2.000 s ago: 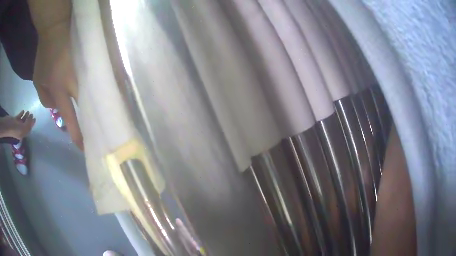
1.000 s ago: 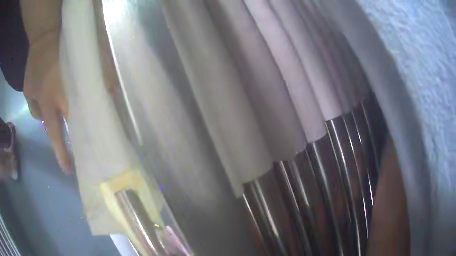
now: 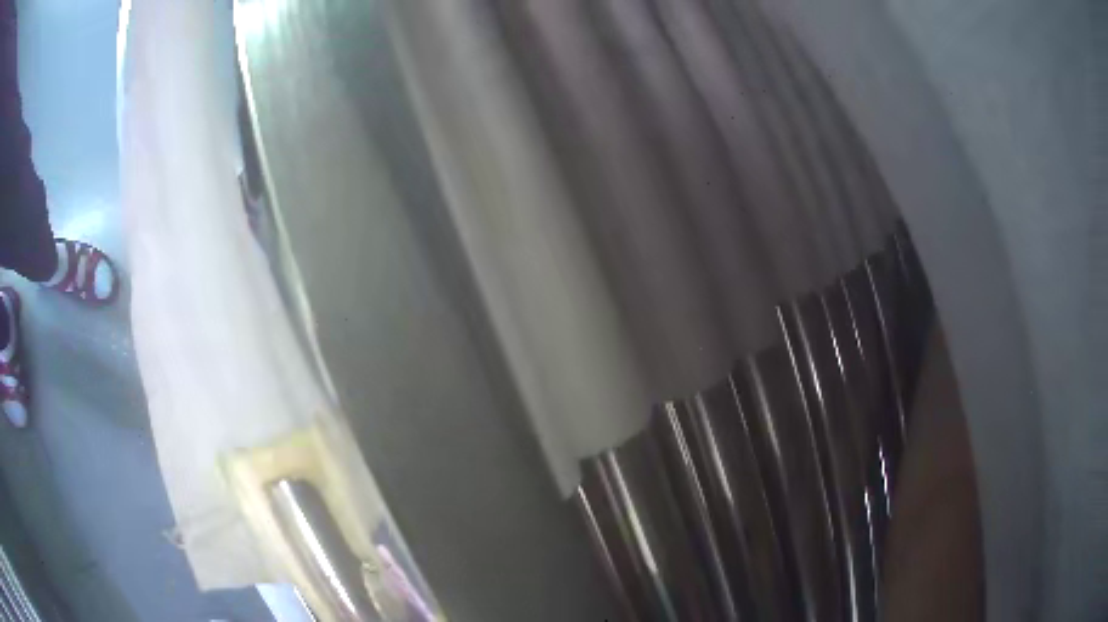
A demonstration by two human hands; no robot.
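A long white sleeve (image 3: 188, 280) hangs at the left side of the stack. A yellowish band (image 3: 249, 468) edges its mouth, around the end of a shiny metal tube (image 3: 314, 547). Beside it runs a broad smooth grey band (image 3: 401, 328). Several grey-beige fabric sleeves (image 3: 535, 304) lie side by side in the middle, with bare shiny tubes (image 3: 753, 486) coming out of their lower ends. A blurred skin-toned area (image 3: 942, 510) shows at the lower right, with no fingers visible. Neither of my hands can be made out.
Part of a person in dark trousers (image 3: 18, 158) and red-and-white shoes (image 3: 83, 270) stands on the grey floor (image 3: 91, 401) at the left. A pale grey blurred surface (image 3: 1033, 243) fills the right side. Thin metal lines (image 3: 15, 595) show at the lower left corner.
The hand beside the white sleeve at the left has gone out of view. The white sleeve sits further left in the picture. The pale blue fluffy surface at the right now looks grey and smooth.
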